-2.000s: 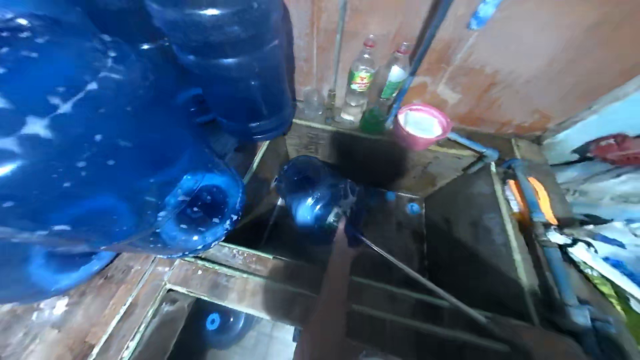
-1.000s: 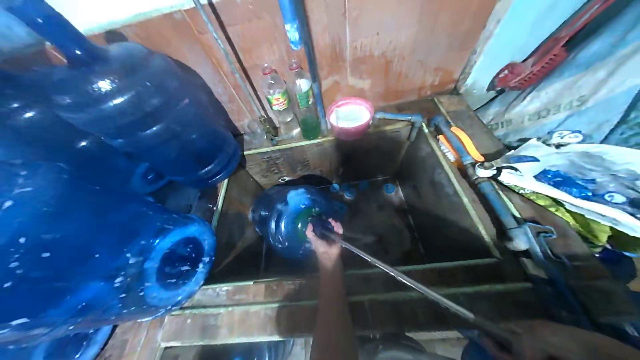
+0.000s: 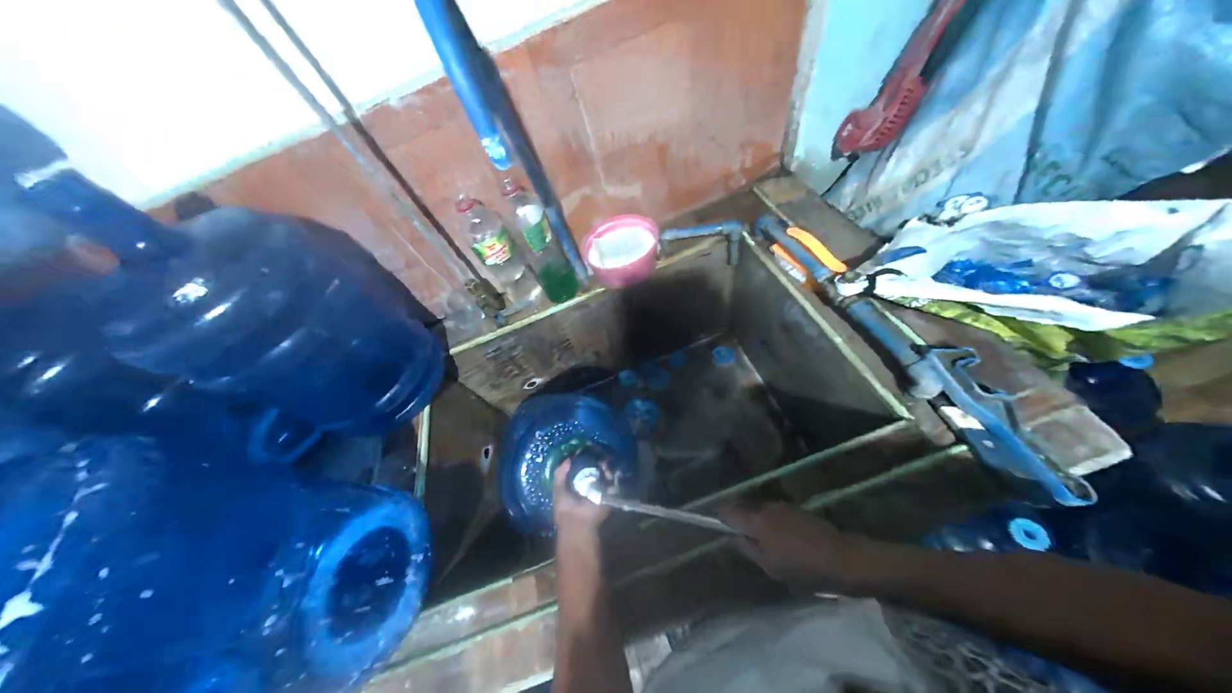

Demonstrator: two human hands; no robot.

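A blue plastic water jug [image 3: 539, 452] sits in the left part of a dark basin [image 3: 693, 423], its neck toward me. My left hand [image 3: 581, 486] grips the jug at its neck. My right hand [image 3: 775, 539] is closed around a thin rod [image 3: 674, 515], whose far end reaches the jug's mouth; whatever is on that end inside the jug is hidden. Several blue caps [image 3: 642, 414] lie on the basin's floor, to the right of the jug.
Large blue jugs [image 3: 269, 308] crowd the left side. Two plastic bottles [image 3: 493, 245] and a pink bowl [image 3: 622, 252] stand on the back ledge. Blue pipe with a valve [image 3: 885, 337], orange-handled tool [image 3: 808, 250] and a white bag [image 3: 1059, 255] line the right.
The rod's outer part has been drawn nearer the jug, with my right hand now closer to its mouth. The jug has tipped so that its neck points more toward me. The view has shifted.
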